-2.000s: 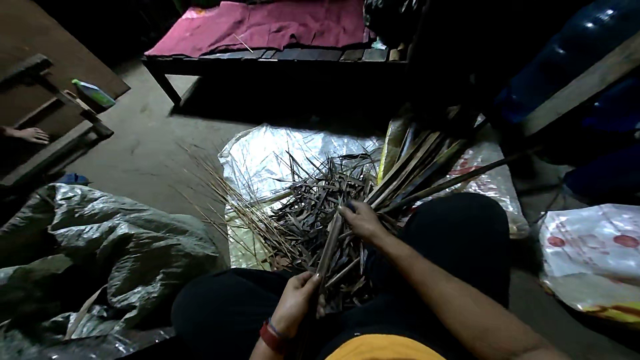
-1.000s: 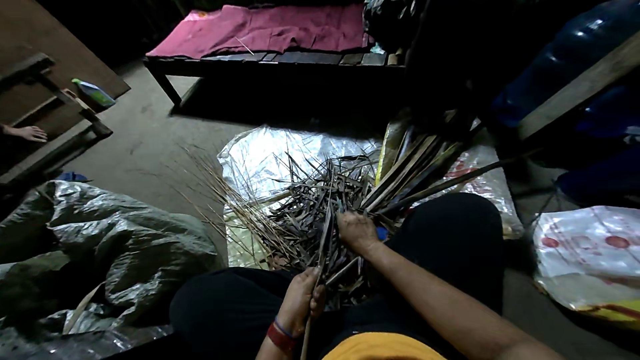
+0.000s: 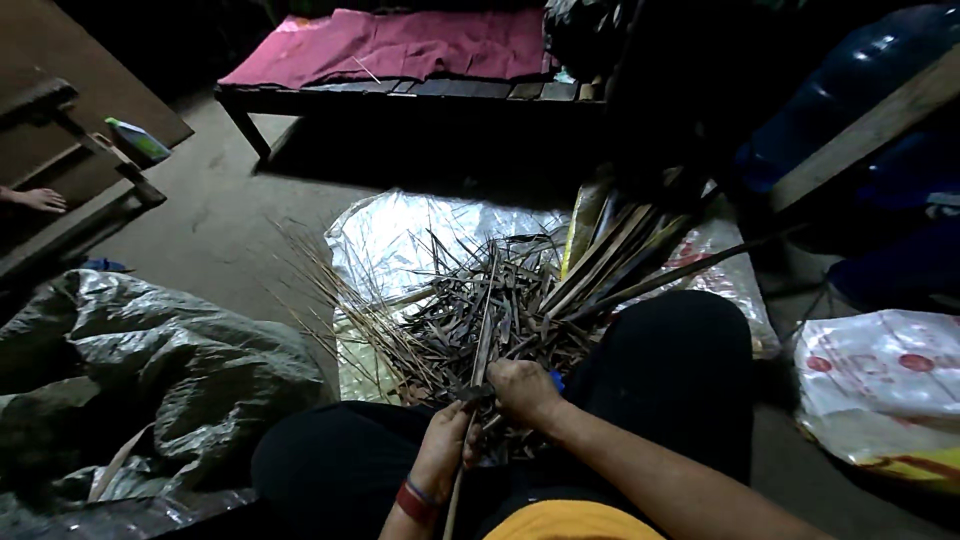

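Observation:
Between my knees, my left hand (image 3: 450, 435) is closed around a long dry leaf strip (image 3: 484, 341) that runs up over the pile and down past my wrist. My right hand (image 3: 521, 386) is closed just above it, at the strip, with a small dark object at its fingers; a blue bit shows beside that hand. What the dark object is cannot be told. Dark leaf scraps (image 3: 502, 300) are heaped beneath both hands. Thin sticks (image 3: 360, 315) fan out to the left of the heap, and long dry leaves (image 3: 607, 255) lie at its upper right.
Silvery plastic sheeting (image 3: 367, 232) lies under the heap. A crumpled tarp (image 3: 217, 367) is at left, a printed sack (image 3: 885, 367) at right. A low bench (image 3: 450, 88) with red cloth stands ahead. Another person's hand (image 3: 41, 199) rests by a wooden frame (image 3: 112, 157) at far left.
My hands have come closer together near my lap. The strip, held at a slant two seconds ago, now points more straight ahead and reaches farther down past my left wrist.

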